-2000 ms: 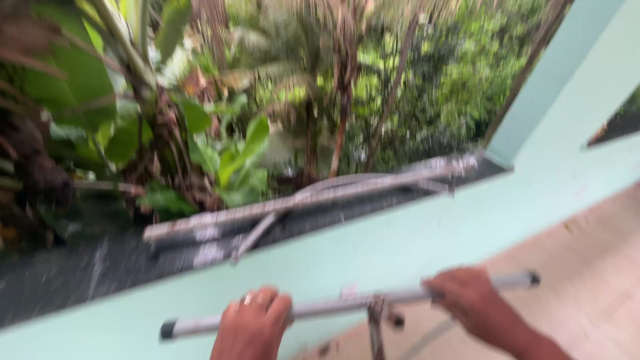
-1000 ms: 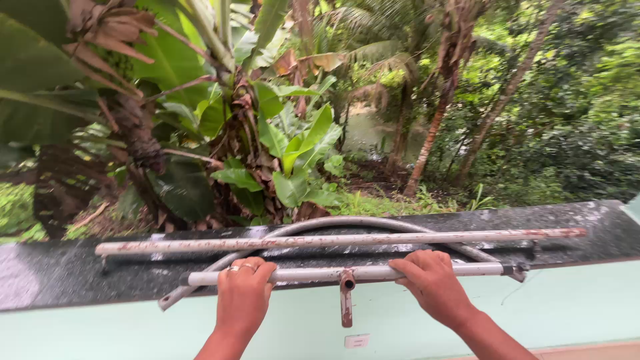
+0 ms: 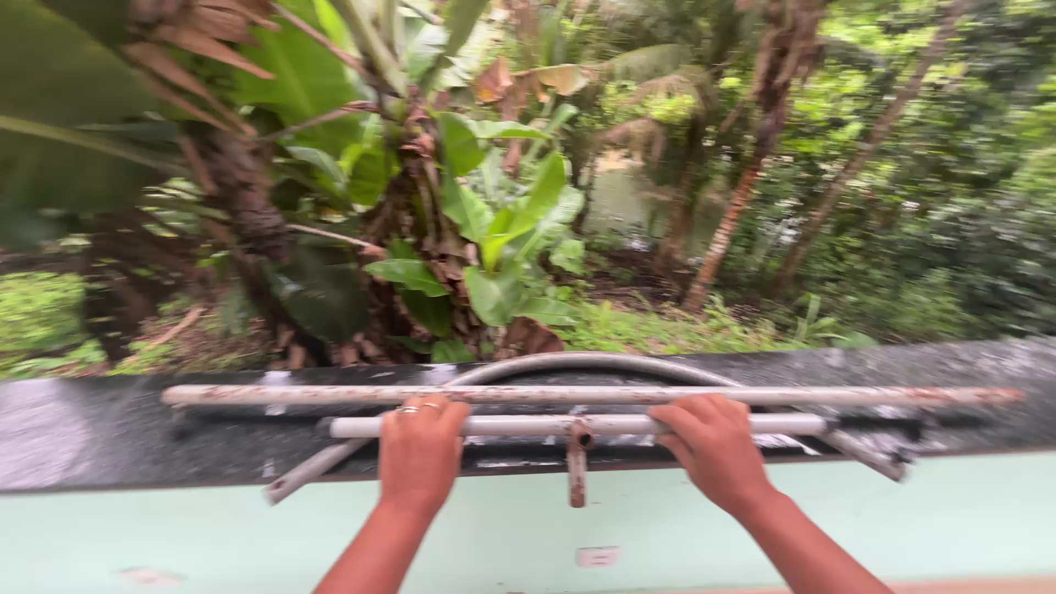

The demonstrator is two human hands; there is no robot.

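Observation:
My left hand (image 3: 422, 450), with a ring on it, and my right hand (image 3: 714, 450) grip a white metal tube (image 3: 520, 426) from above, one on each side of its middle. A short rusty tube stub (image 3: 577, 478) hangs from that middle. The tube lies level at the near edge of the dark stone ledge. Just behind it runs a longer white pipe with rust patches (image 3: 594, 395). A curved metal tube (image 3: 598, 360) arches behind both; its ends slant out toward me at the left and right. Whether the held tube rests on the ledge cannot be told.
The polished dark stone ledge (image 3: 99, 429) tops a pale green wall (image 3: 247, 544), which has a small pinkish plate (image 3: 598, 558) low down. Beyond the ledge stand banana plants (image 3: 495, 247), trunks and dense greenery.
Two seconds ago the held tube was in front of the wall, below the ledge; now it is up at the ledge beside the other pipes. Both hands have kept hold. The view has swung markedly.

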